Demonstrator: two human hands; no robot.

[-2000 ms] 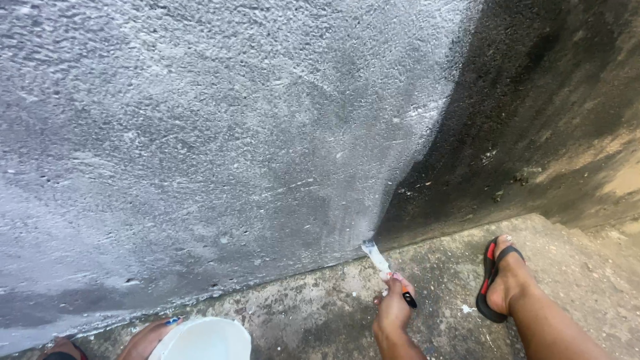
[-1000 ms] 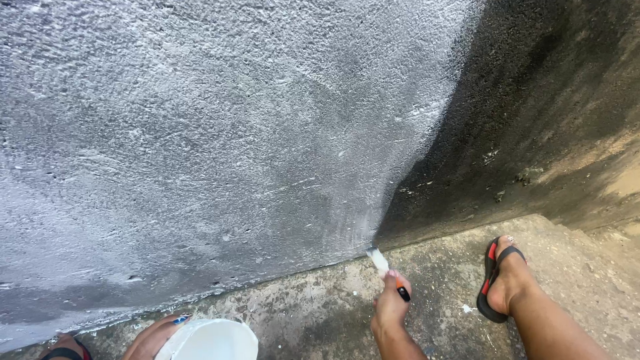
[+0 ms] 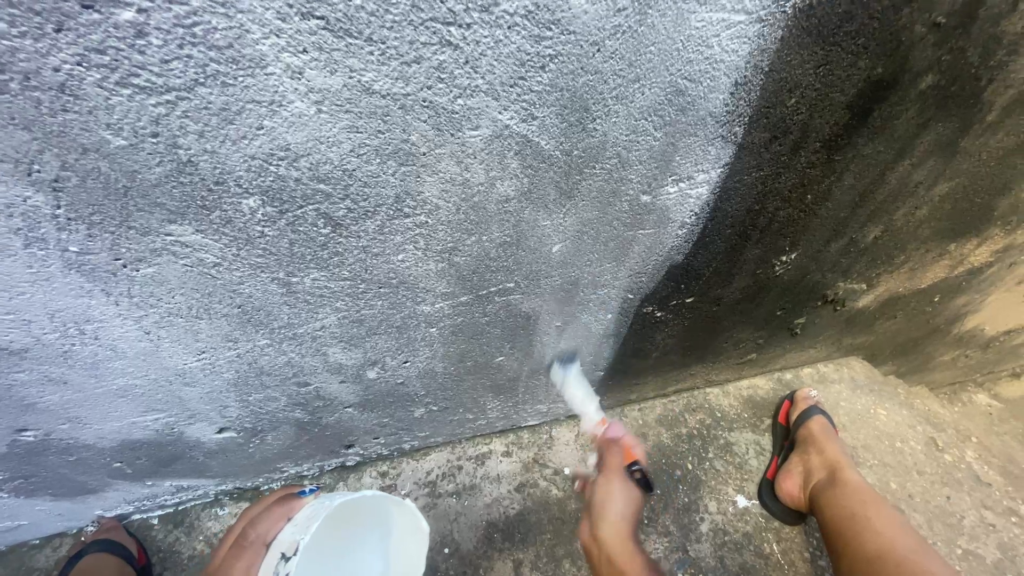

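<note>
My right hand (image 3: 614,496) grips the orange and black handle of a paintbrush (image 3: 578,392), blurred by motion. The brush's dark-tipped, white-coated head is at the low part of a rough wall (image 3: 416,240), left of the edge between white-grey paint and dark bare surface (image 3: 808,208). At the lower left, my left hand (image 3: 260,520), with blue on a nail, holds a white plastic bucket (image 3: 364,536) by its side. The bucket has pale contents, and its lower part is out of view.
My feet in black and red flip-flops (image 3: 780,472) stand on a stained concrete ledge (image 3: 496,488) along the wall's foot. The ledge has an edge at the right, with sandy ground beyond. White paint spots mark the concrete.
The brush has moved from the wall's foot a little way up and left along the wall, with my right hand following. The bucket has shifted slightly to the right.
</note>
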